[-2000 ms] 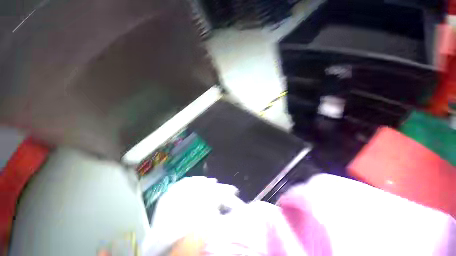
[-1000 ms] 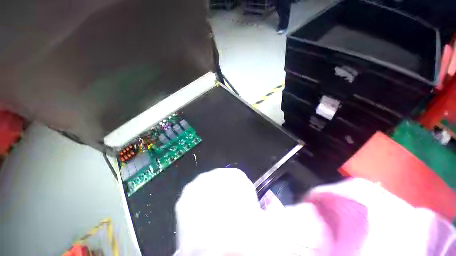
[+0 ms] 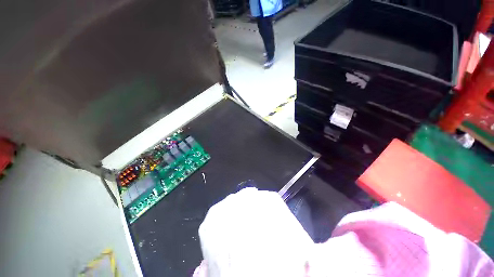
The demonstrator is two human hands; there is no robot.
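A green circuit board [image 3: 168, 172] lies component side up along the left part of a black flat surface [image 3: 244, 143], beside its pale raised rim. An orange-copper coil cluster is at the board's left end, with grey blocks in rows. No hand is touching the board. Overexposed white and pink smock cloth [image 3: 379, 243] fills the lower middle and lower right, including a rounded white shape. No fingers can be made out in it, and I cannot make out my left or right hand.
A large dark raised cover [image 3: 108, 70] stands behind the surface. Stacked black totes [image 3: 374, 70] with white labels stand to the right. A red foam block [image 3: 425, 189] lies on a green mat [image 3: 447, 149]. A person in blue [image 3: 265, 27] is on the floor beyond.
The view is sharper and has shifted. The lumpy white shape near the board two seconds ago is now rounded and farther from it. The board stays in place. More of the distant person shows.
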